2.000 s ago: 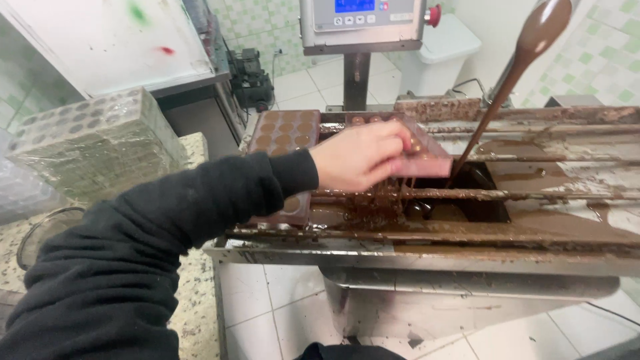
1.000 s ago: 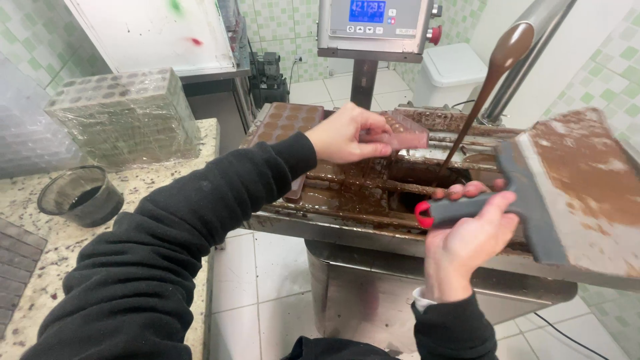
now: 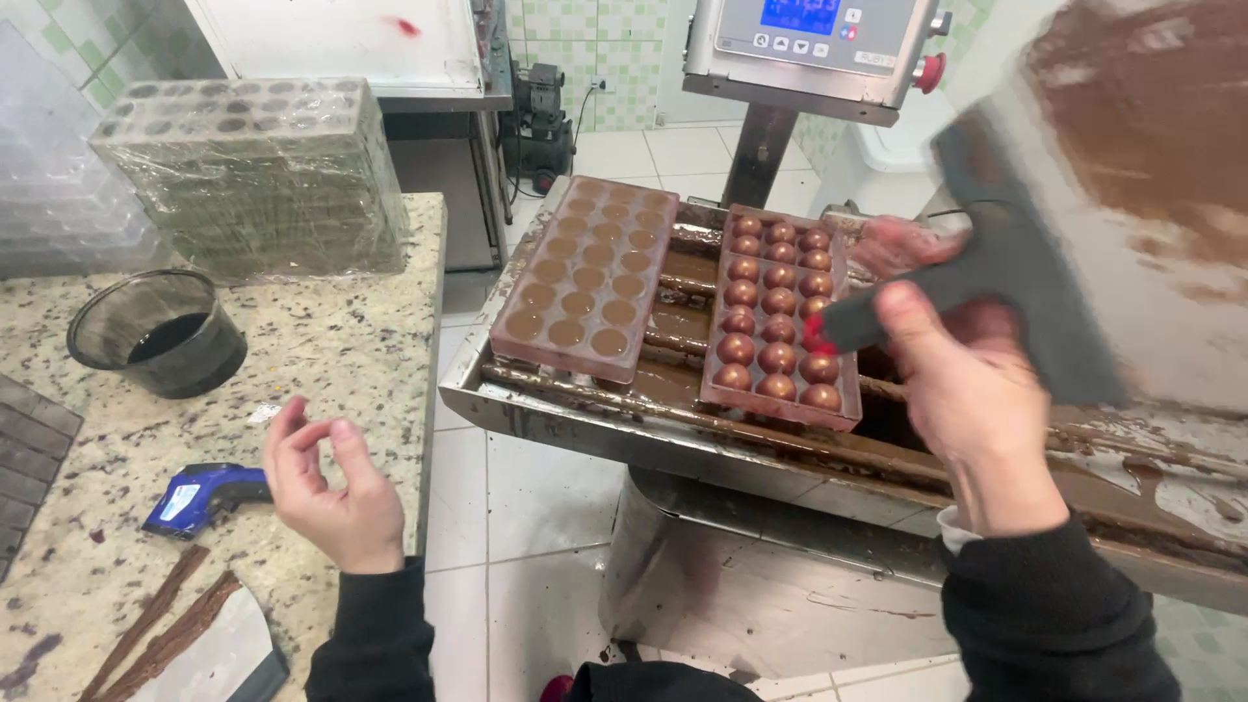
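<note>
My right hand (image 3: 975,390) grips the dark grey handle of a wide scraper (image 3: 1131,224), whose blade is raised and coated with chocolate. My left hand (image 3: 336,487) is empty, fingers apart and curled, over the edge of the counter beside a blue infrared thermometer (image 3: 200,499). On the rails of the chocolate machine (image 3: 799,444) lie two molds. One mold (image 3: 585,283) has flat round cavities filled with chocolate. The other mold (image 3: 777,322), nearer my right hand, shows shiny copper-coloured domes facing up. The scraper's red handle end is over its right edge.
On the speckled stone counter (image 3: 322,341) stand a dark plastic cup (image 3: 161,341) and plastic-wrapped stacked molds (image 3: 253,195). A second scraper (image 3: 219,653) lies near its front edge. The machine's control panel (image 3: 799,44) rises behind the molds.
My left hand has let go of the pink mold and moved left toward the counter. That mold now lies on the rails. The scraper in my right hand is raised and tilted more upright.
</note>
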